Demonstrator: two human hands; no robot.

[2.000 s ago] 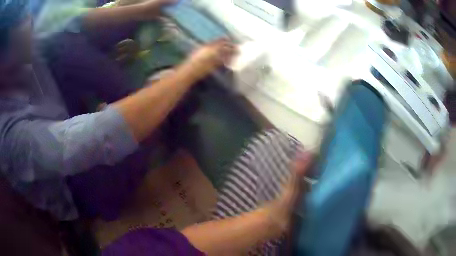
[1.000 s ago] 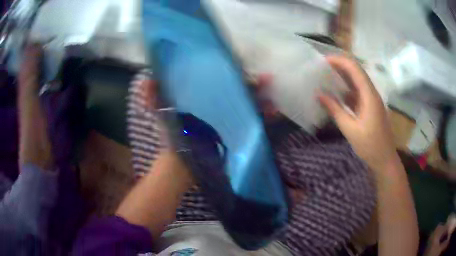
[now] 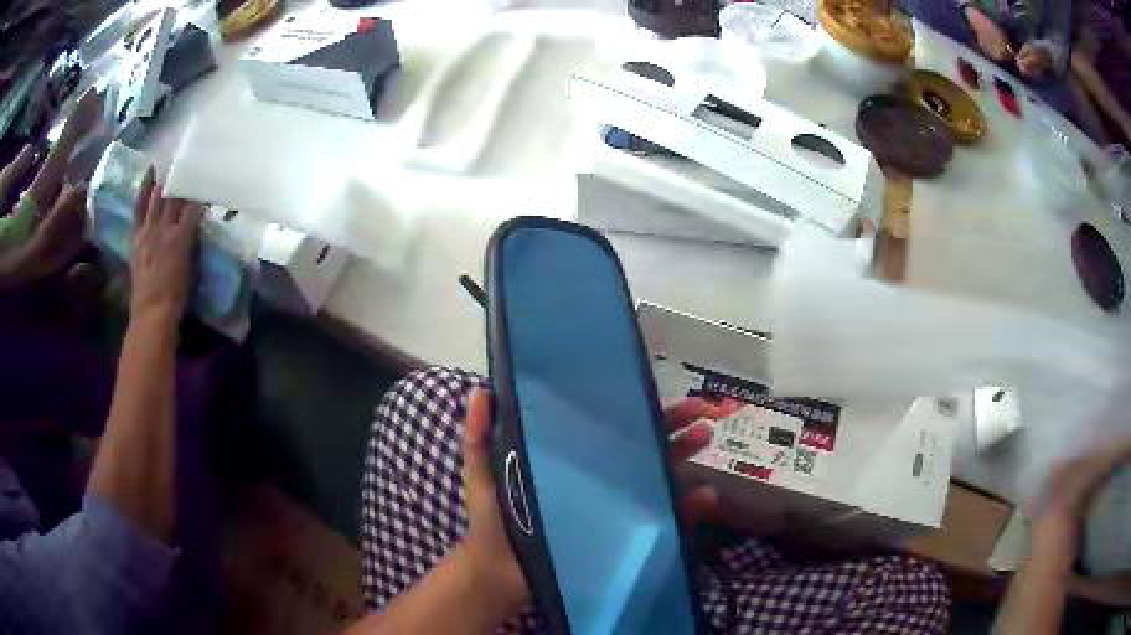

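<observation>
A mirror dash cam (image 3: 583, 409) stands tilted up in front of me, its blue glass face towards me. My left hand (image 3: 496, 533) grips its lower part, the thumb side at the left edge and fingertips showing past the right edge. My right hand (image 3: 1077, 486) is blurred at the far right, at the end of a milky translucent sleeve (image 3: 930, 329) that stretches across the right side, off the mirror. An open white retail box (image 3: 918, 478) lies beyond my lap, with a dark red and white printed leaflet (image 3: 757, 428) in it.
White box inserts (image 3: 732, 137) with cutouts lie beyond the retail box. A small white carton (image 3: 323, 68) stands at the back left. Neighbours' hands (image 3: 161, 242) work at the left. Brown and yellow rings (image 3: 905, 134) lie at the back right.
The view has steadied and turned. The mirror is now more upright, still in my left hand. My right hand has moved away to the right with the milky sleeve.
</observation>
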